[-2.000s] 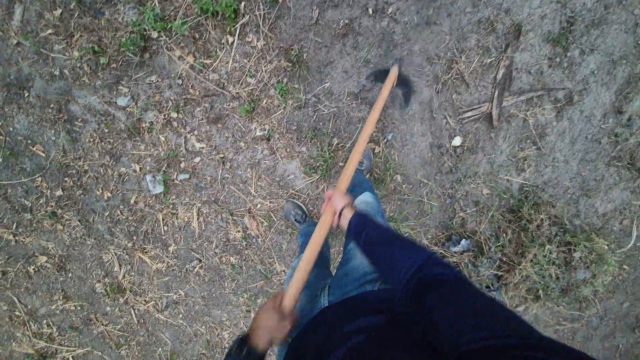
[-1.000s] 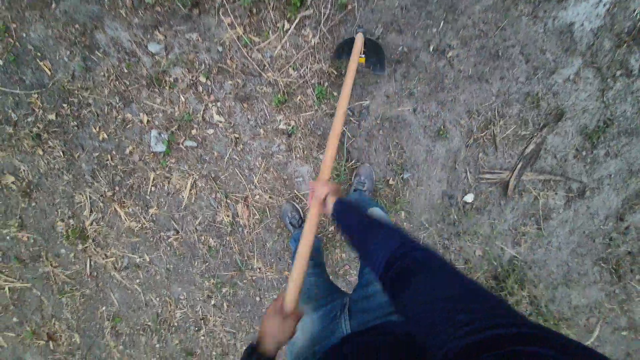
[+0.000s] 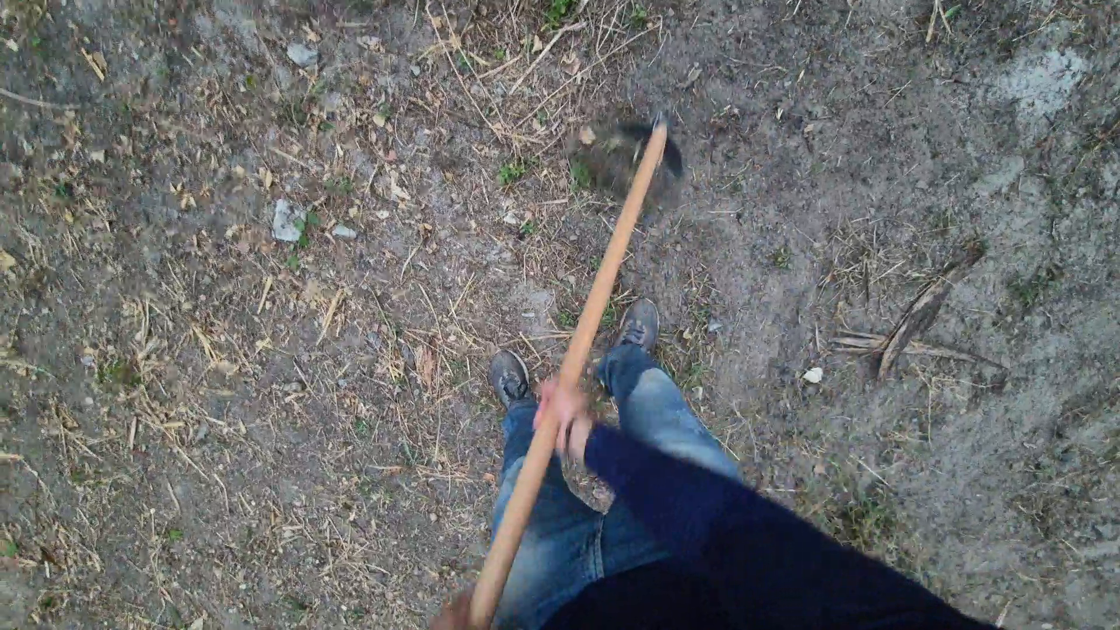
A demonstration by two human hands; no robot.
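Observation:
A long wooden handle (image 3: 595, 306) runs from the bottom centre up and to the right, with a dark, blurred hoe blade (image 3: 672, 159) at its far end, over the soil ahead of my shoes. My right hand (image 3: 564, 411) comes in from the right in a dark blue sleeve and is closed round the middle of the handle. Close to the lower end, my left hand (image 3: 453, 612) grips the wood, mostly cut off by the bottom edge of the view. Whether the blade touches the ground cannot be told.
My shoes (image 3: 639, 325) stand apart on dry soil (image 3: 744, 219) strewn with straw. To the right lie a piece of dry bark or stalk (image 3: 927, 315) and a small white stone (image 3: 813, 375). Pale stones (image 3: 286, 220) lie to the left, and green weeds (image 3: 514, 171) grow near the blade.
The hoe head appeared first as a dark blur, then broad and clear with a yellow mark, and is blurred again now. Both hands have kept hold of the handle. The view has shifted somewhat.

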